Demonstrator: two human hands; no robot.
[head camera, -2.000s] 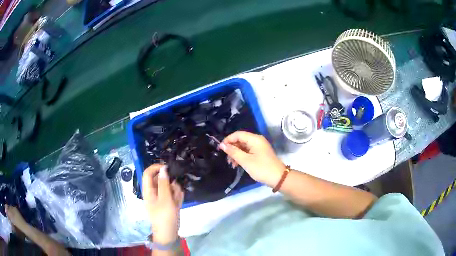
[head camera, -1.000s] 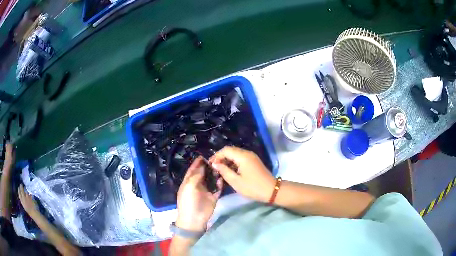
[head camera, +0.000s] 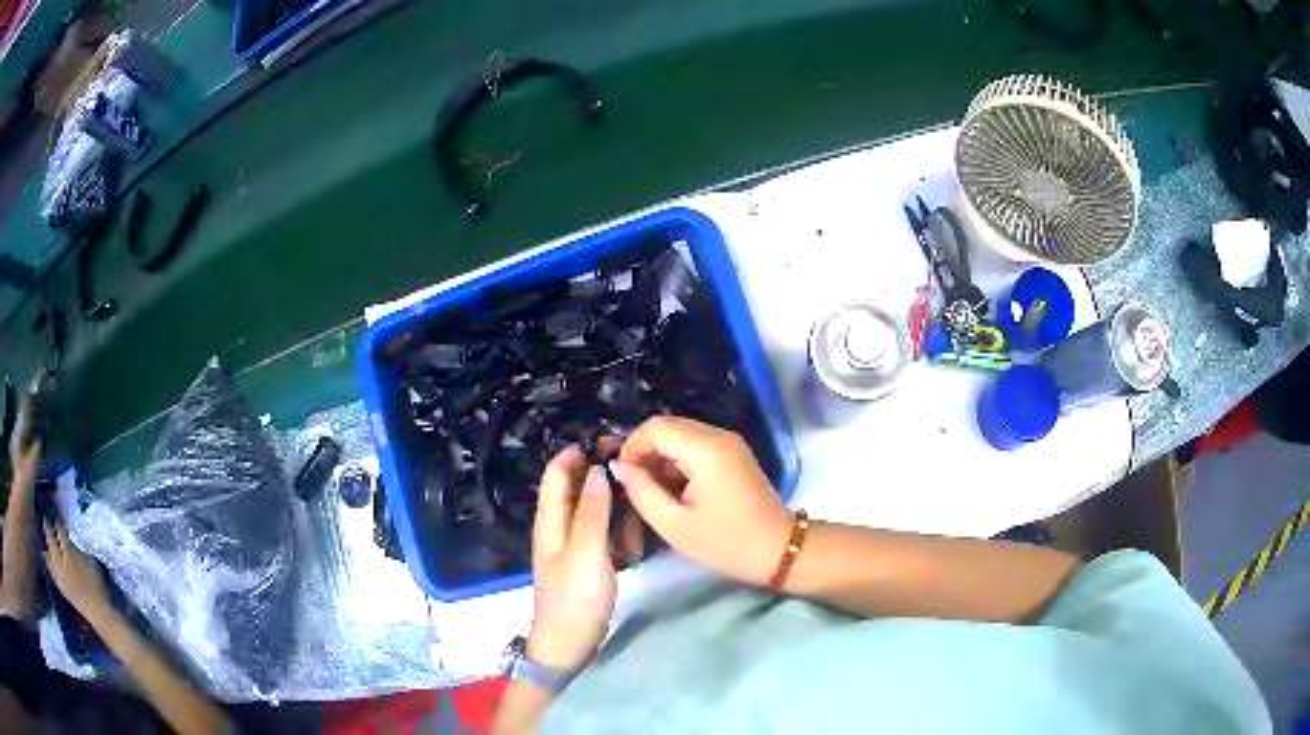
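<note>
A blue bin (head camera: 377, 431) in front of me is heaped with small dark glossy parts (head camera: 553, 345). My left hand (head camera: 575, 553) and my right hand (head camera: 697, 488) meet over the bin's front part. The fingertips of both hands close together around a small dark part (head camera: 609, 462), which is mostly hidden by the fingers. Its shape cannot be made out.
A silver can (head camera: 859, 350), dark tools (head camera: 948, 273), blue caps (head camera: 1020, 406), another can (head camera: 1139, 346) and a fan (head camera: 1046, 170) are right. A plastic bag (head camera: 216, 531) is left, near another person's arms (head camera: 108, 618). A headband (head camera: 457, 122) lies on the green belt (head camera: 331, 187).
My hands have come together over the bin's front and now hold a small part. The bin has shifted slightly up and left. The headband on the belt has moved right.
</note>
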